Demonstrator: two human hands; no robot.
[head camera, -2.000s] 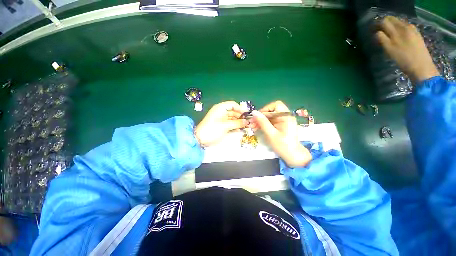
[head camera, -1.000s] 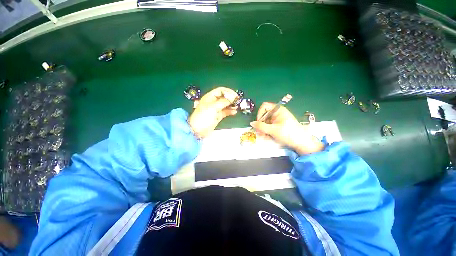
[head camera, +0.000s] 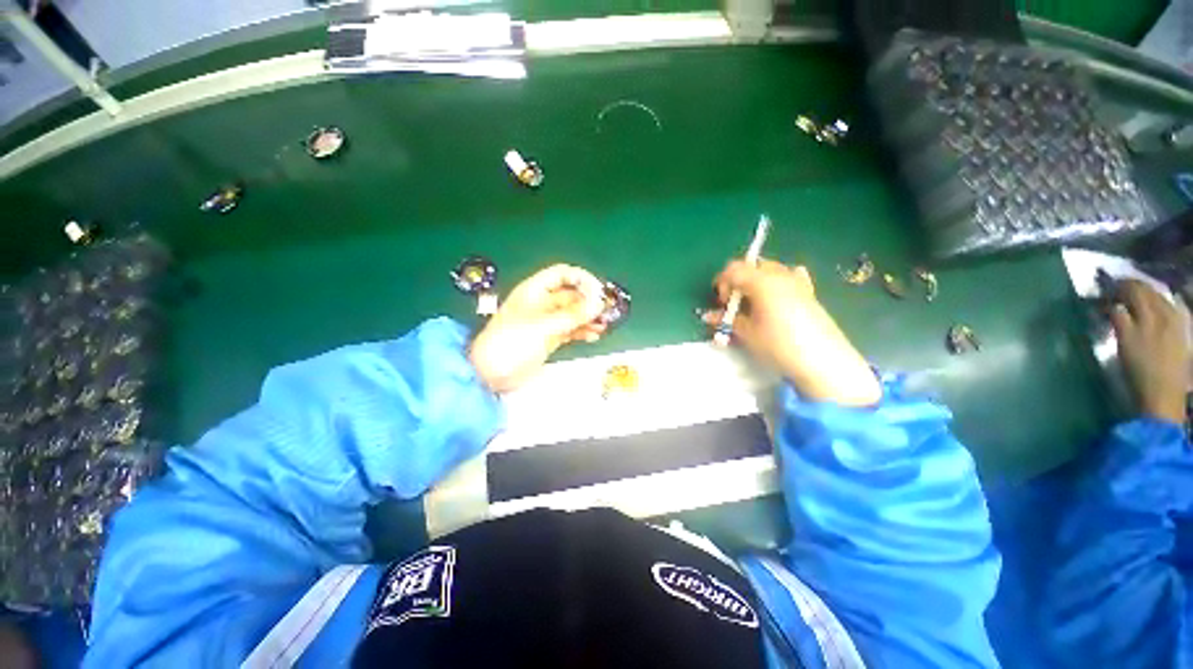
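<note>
My left hand (head camera: 543, 320) holds a small dark round module (head camera: 612, 303) in its fingertips, above the top edge of the white work pad (head camera: 693, 373). My right hand (head camera: 772, 307) is at the pad's top right, closed on a slim pale tool (head camera: 748, 268) that points up. A small dark and reddish part (head camera: 710, 316) lies by its fingertips; whether the fingers touch it is unclear. A small pile of yellow-amber pieces (head camera: 622, 380) lies on the pad. Another round module (head camera: 474, 275) with a white tab (head camera: 487, 303) lies just left of my left hand.
Clear blister trays hold parts at left (head camera: 66, 418) and at upper right (head camera: 1001, 144). Loose modules lie on the green surface, one with a white tab (head camera: 525, 167). Small curved pieces (head camera: 857, 271) lie right. Another person's hand (head camera: 1151, 342) is at the right edge.
My right hand has moved right, away from my left hand, with the tool now steeper. My left hand keeps a module. The loose modules at the back appear farther left. Another person's hand has appeared at right.
</note>
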